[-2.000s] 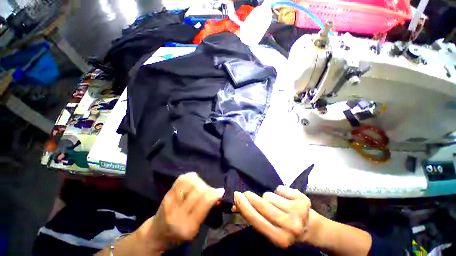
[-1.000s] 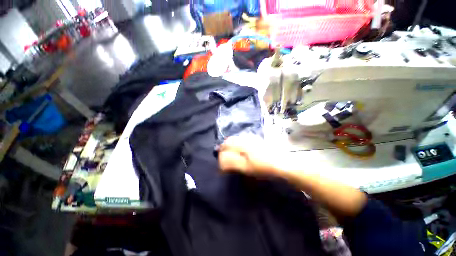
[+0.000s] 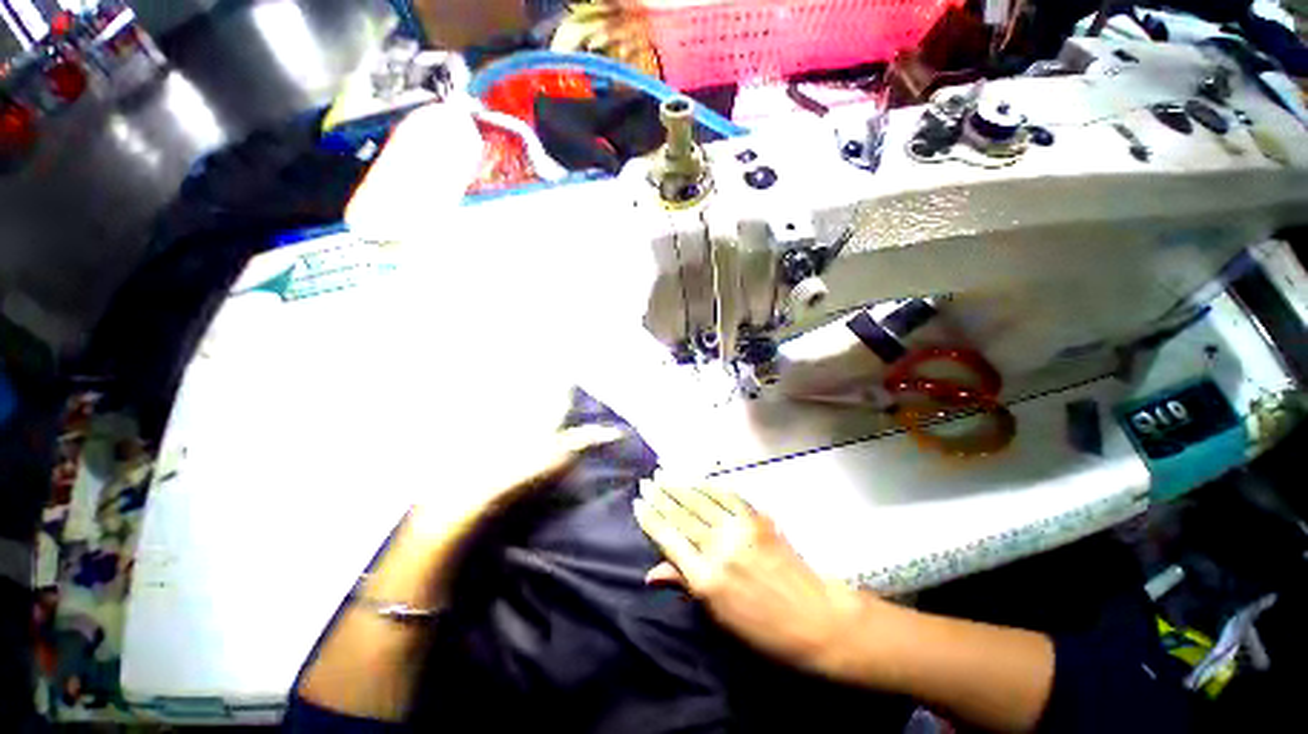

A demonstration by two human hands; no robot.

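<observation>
The dark garment piece [image 3: 603,574] lies at the table's front edge and hangs toward my lap, its upper corner pointing toward the needle area. My left hand [image 3: 502,480] lies on its left side, blurred, fingers toward the machine. My right hand [image 3: 739,566] lies flat on its right side, fingers extended. Whether either hand pinches the cloth is hard to tell. The presser foot and needle [image 3: 743,376] are just beyond the cloth's corner, apart from it. The sewing machine head [image 3: 990,215] stands at the right.
Red and orange-handled scissors [image 3: 947,402] lie under the machine arm by small dark scraps [image 3: 892,327]. A white lamp [image 3: 419,169] on a blue tube stands behind left. A pink basket [image 3: 803,36] is behind. The teal counter panel [image 3: 1193,430] is at right.
The garment has been drawn toward me off the back of the table and turned, showing a smoother dark surface. Both hands now rest on it before the needle. The view has moved closer to the machine.
</observation>
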